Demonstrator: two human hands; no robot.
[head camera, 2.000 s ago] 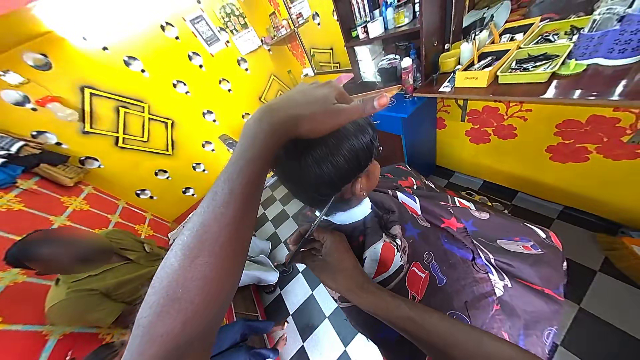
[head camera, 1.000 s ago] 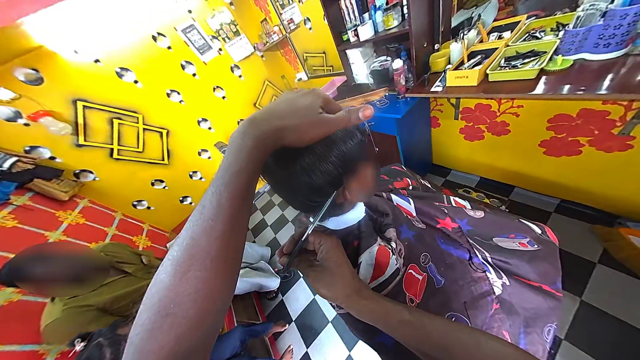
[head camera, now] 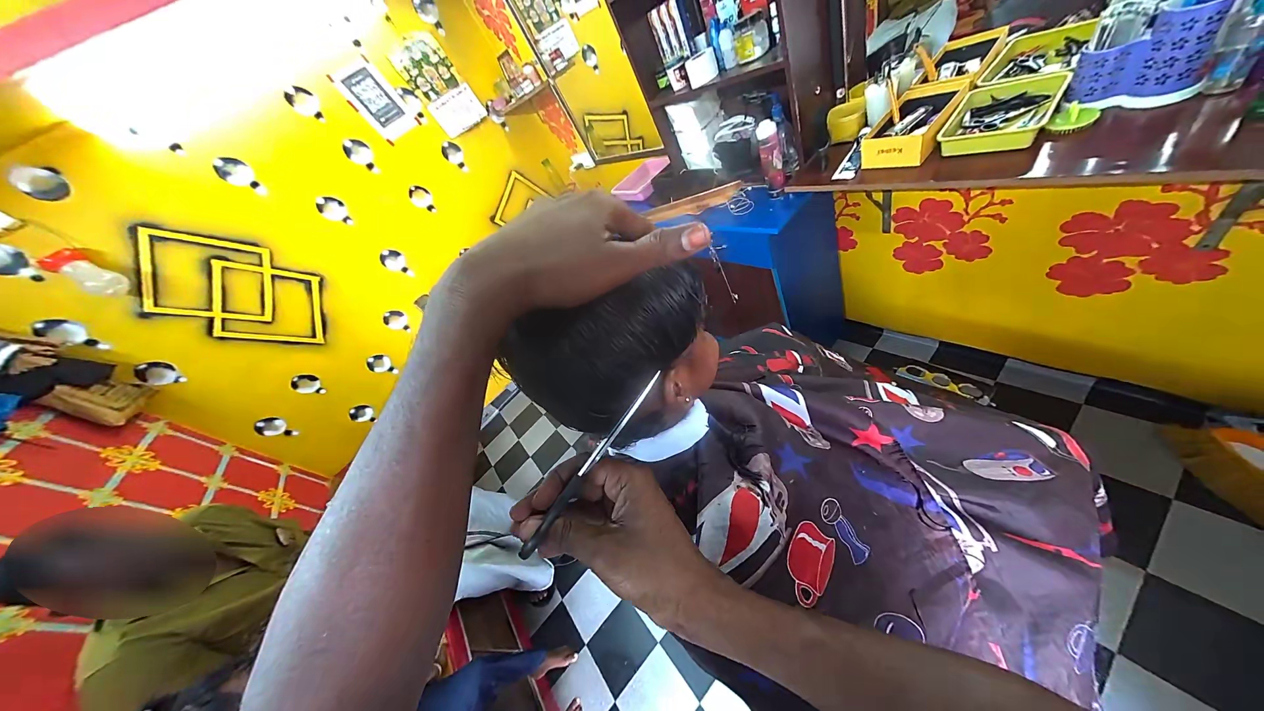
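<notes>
A seated person's head with short black hair is in the middle of the view, turned to the right. My left hand lies on top of the hair, thumb stretched out, holding no tool. Below, my right hand grips a slim cutting tool with a dark handle and a thin metal blade; whether scissors or a razor, I cannot tell. Its tip lies at the hairline beside the ear. A white neck strip circles the neck above a dark patterned barber's cape.
A dark shelf top at the upper right bears a yellow-green tray of clips and a purple basket. A blue cabinet stands beyond the head. Another person in an olive shirt is at the lower left.
My left hand has stayed on the hair and my right hand has kept its grip on the tool. Against the cape, the head and both hands sit slightly further left than two seconds ago.
</notes>
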